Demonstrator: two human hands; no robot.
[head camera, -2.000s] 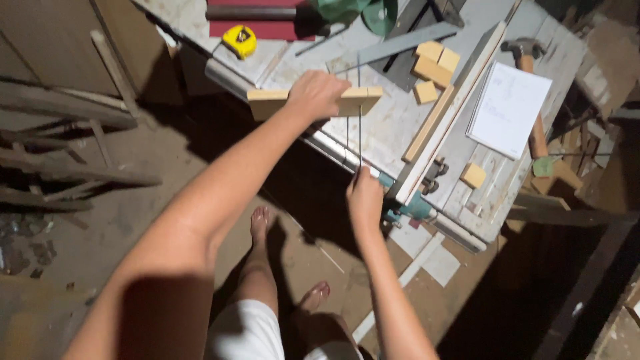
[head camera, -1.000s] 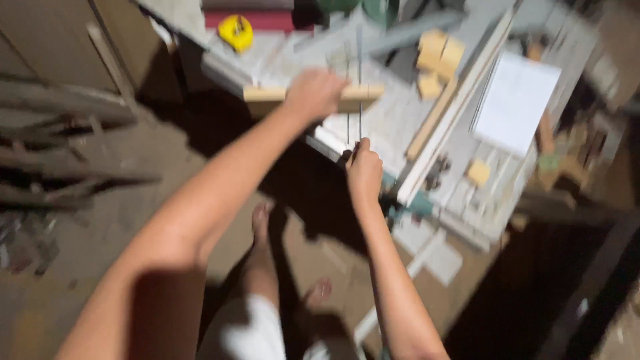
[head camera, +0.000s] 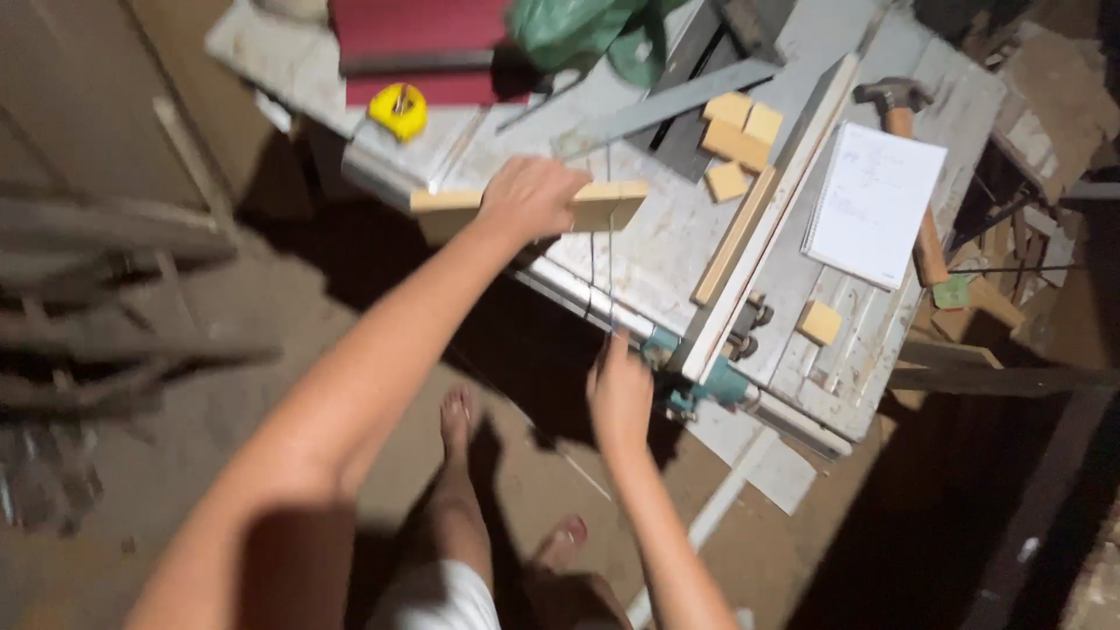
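Note:
My left hand grips the upper edge of a wooden board, which stands on edge at the near side of a metal saw table. Lower and to the right, my right hand is closed on the handle of a thin-bladed saw. The handle is mostly hidden in my fingers. The narrow blade runs up from that fist and crosses the board just right of my left hand. Whether the teeth are inside the wood cannot be told.
A yellow tape measure, a steel rule, small wood blocks, the long rip fence, a spiral notebook and a claw hammer lie on the table. A green plastic bag is at the back. Wood scraps lie at right.
The right hand with the saw has moved up toward the board, then back down away from it. My left hand stays on the board.

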